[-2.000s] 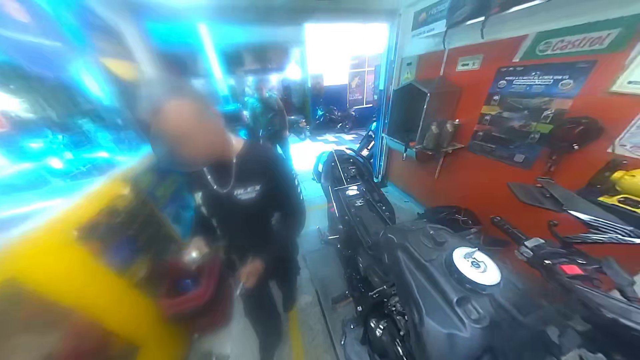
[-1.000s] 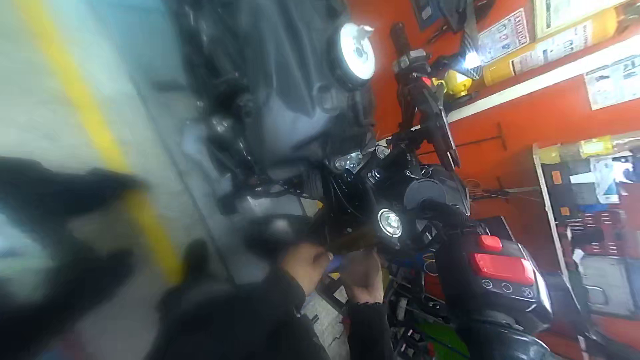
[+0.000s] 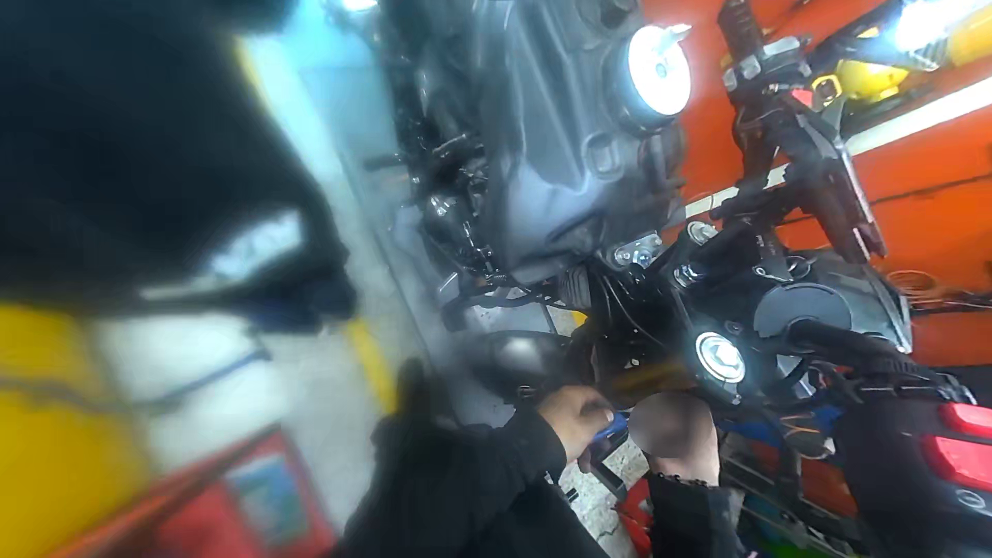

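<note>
My left hand point(image 3: 577, 422), in a dark sleeve, is closed around a small blue object point(image 3: 612, 430) beside the front of a dark motorcycle. My right hand point(image 3: 678, 438), with a dark bracelet at the wrist, is just right of it; a blur covers its fingers, so its grip cannot be told. Above both hands are the steering stem with a bright round cap point(image 3: 721, 357) and dark cables. The grey fuel tank point(image 3: 542, 170) with a round white filler cap point(image 3: 659, 70) is farther up. The blue object's kind cannot be told.
A large blurred dark form, seemingly a person's clothing point(image 3: 155, 155), fills the upper left. A red container point(image 3: 232, 504) is at the lower left. Another vehicle part with red lights point(image 3: 961, 461) stands at the right, near a handlebar point(image 3: 845, 353) and the orange wall point(image 3: 930, 209).
The view has swung down and tilted onto the motorcycle. Both my hands, out of view two seconds ago, are in view. The dark form at the left covers more of the view than one second ago.
</note>
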